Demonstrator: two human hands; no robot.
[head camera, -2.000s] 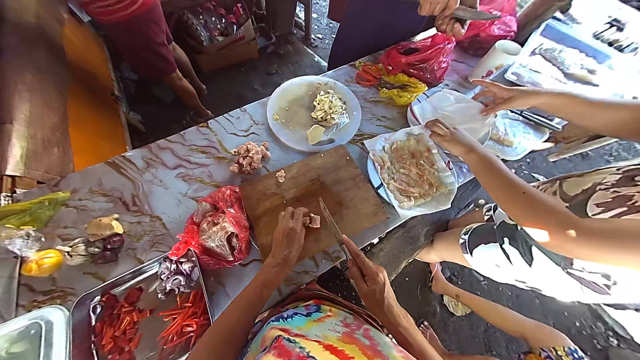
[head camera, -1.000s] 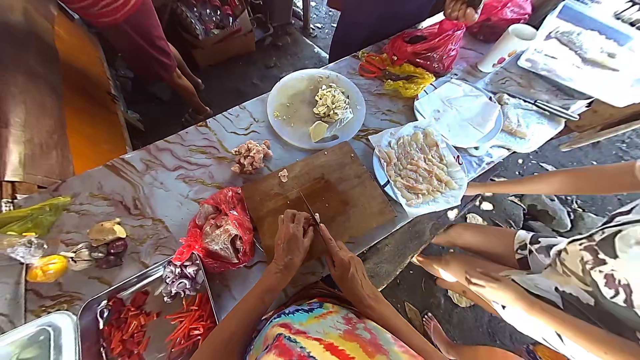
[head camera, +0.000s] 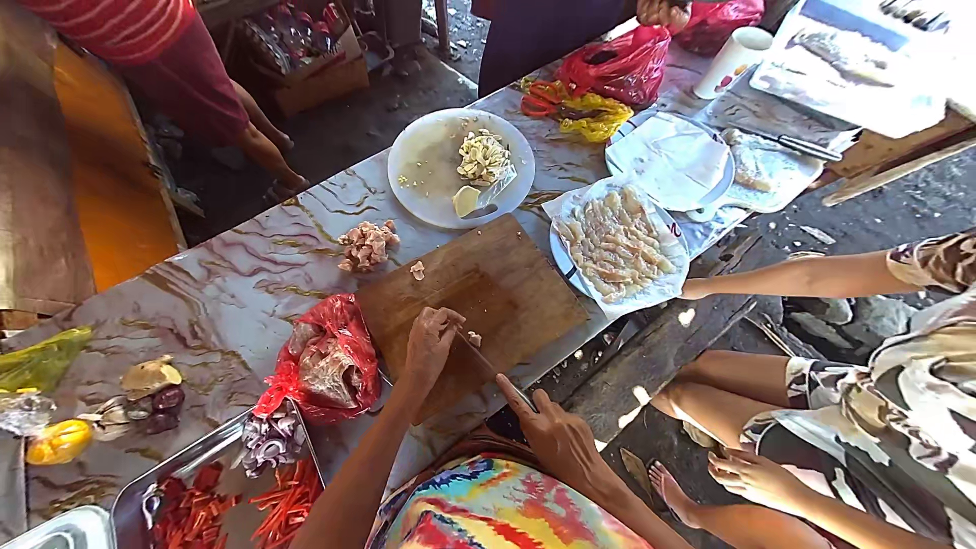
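On the wooden cutting board (head camera: 518, 282), my right hand (head camera: 553, 431) grips a kitchen knife (head camera: 482, 357), its blade angled up and left. My left hand (head camera: 431, 339) rests on the board at the blade's tip, fingers bent together; whether it pinches a piece of meat cannot be made out. A small meat piece (head camera: 474, 338) lies just right of the blade, and another (head camera: 417, 270) near the board's upper left edge. Cut meat (head camera: 367, 245) is heaped on the marble-patterned table beyond the board. A red plastic bag (head camera: 328, 362) with pale contents touches the board's left side.
A round white board (head camera: 412, 168) holds sliced garlic. Right of my board, a paper-lined plate (head camera: 564, 263) bears meat strips, with a co-worker's hand (head camera: 695, 288) at its edge. A metal tray (head camera: 137, 488) with cut red peppers and onions stands lower left. Another person stands across the table.
The co-worker's hands, over the plates two seconds ago, have drawn back; one now touches the meat plate's edge. My hands stay at the board with the knife.
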